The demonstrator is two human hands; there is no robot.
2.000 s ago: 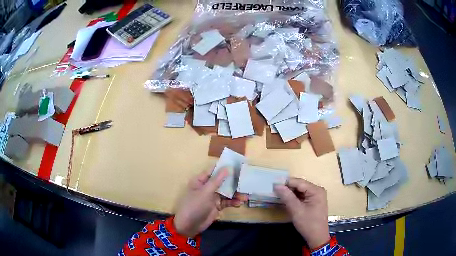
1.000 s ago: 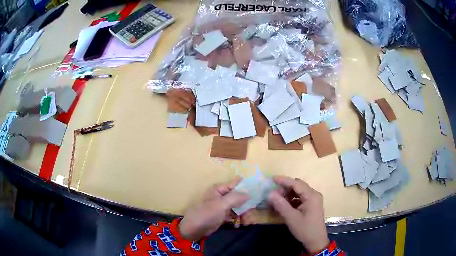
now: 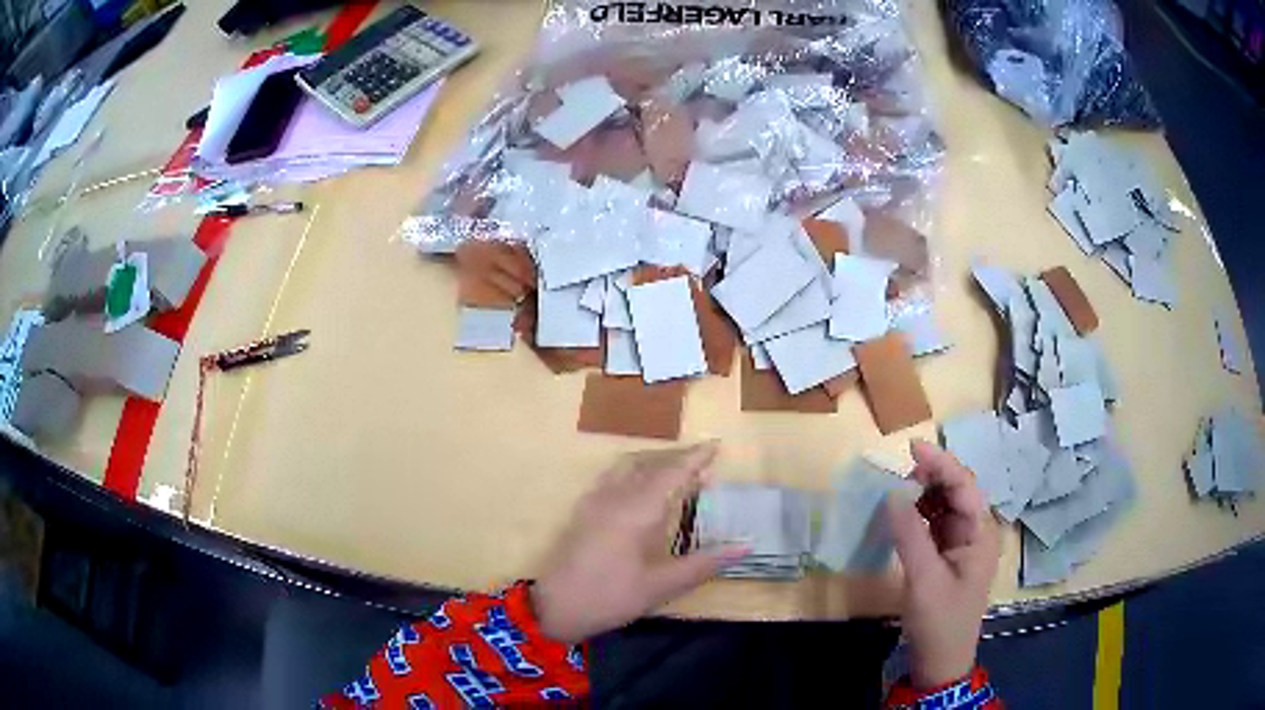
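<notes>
A small stack of pale grey cut pieces point(image 3: 753, 527) is at the table's near edge, its edges showing towards me. My left hand point(image 3: 631, 541) is around the stack's left end, thumb along its near side and fingers behind. My right hand point(image 3: 946, 541) holds a pale piece point(image 3: 857, 516), blurred, just right of the stack. The main heap of grey and brown pieces point(image 3: 666, 329) lies beyond my hands, partly under the clear plastic bag point(image 3: 486, 167). The sorted pile point(image 3: 1061, 486) of mostly grey pieces is right of my right hand.
Smaller grey piles lie at the far right point(image 3: 1117, 215) and right edge point(image 3: 1224, 455). A second plastic bag point(image 3: 1047, 63) is top right. Thread snips point(image 3: 261, 352), a pen point(image 3: 261, 208), papers point(image 3: 396, 128), phone point(image 3: 264, 118), calculator point(image 3: 386, 67) and grey-brown strips point(image 3: 104, 354) are left.
The pieces held up between both hands are now a squared stack at my left hand. My right hand has moved right, away from my left, with a piece.
</notes>
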